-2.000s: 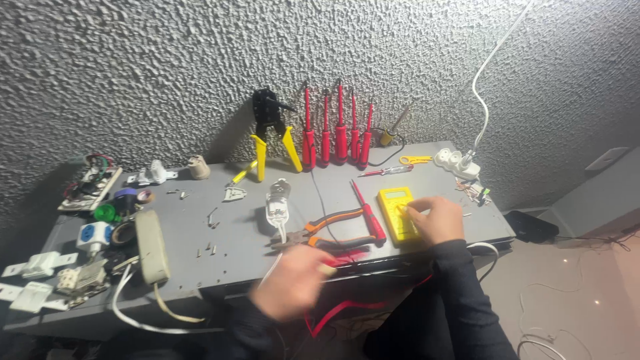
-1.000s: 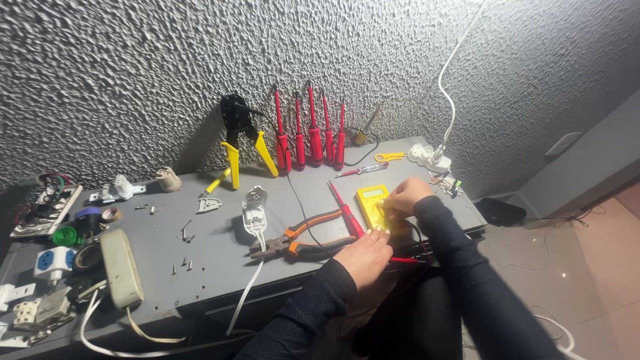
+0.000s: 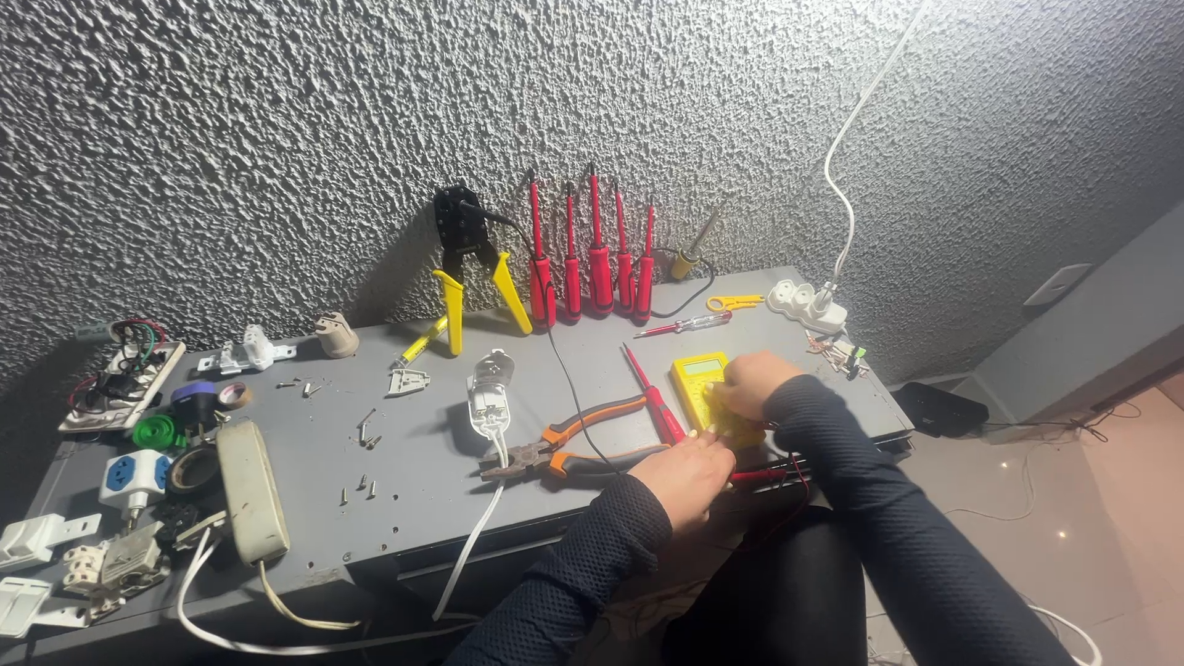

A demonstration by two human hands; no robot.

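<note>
A yellow multimeter (image 3: pixel 700 381) lies face up at the bench's front edge. My right hand (image 3: pixel 757 384) rests over its right side with fingertips on the dial area. My left hand (image 3: pixel 686 479) touches its lower edge; whether it holds anything is unclear. A red test lead (image 3: pixel 760 475) runs out between my hands. Just left of the meter lies a red insulated screwdriver (image 3: pixel 659 407), close to combination pliers (image 3: pixel 592 427) with orange and black handles. The plier jaws lie by the white cord of an opened white socket (image 3: pixel 489 393).
Red screwdrivers (image 3: pixel 599 277) and a yellow-handled crimping tool (image 3: pixel 462 231) stand against the textured wall. At right sits a white power strip (image 3: pixel 807 305) with a hanging cord. Sockets, tape rolls, screws and a beige cord-fitted block (image 3: pixel 252 490) occupy the left side.
My left hand has moved from the red leads, left of the multimeter, to its lower edge. My right hand stays at the multimeter.
</note>
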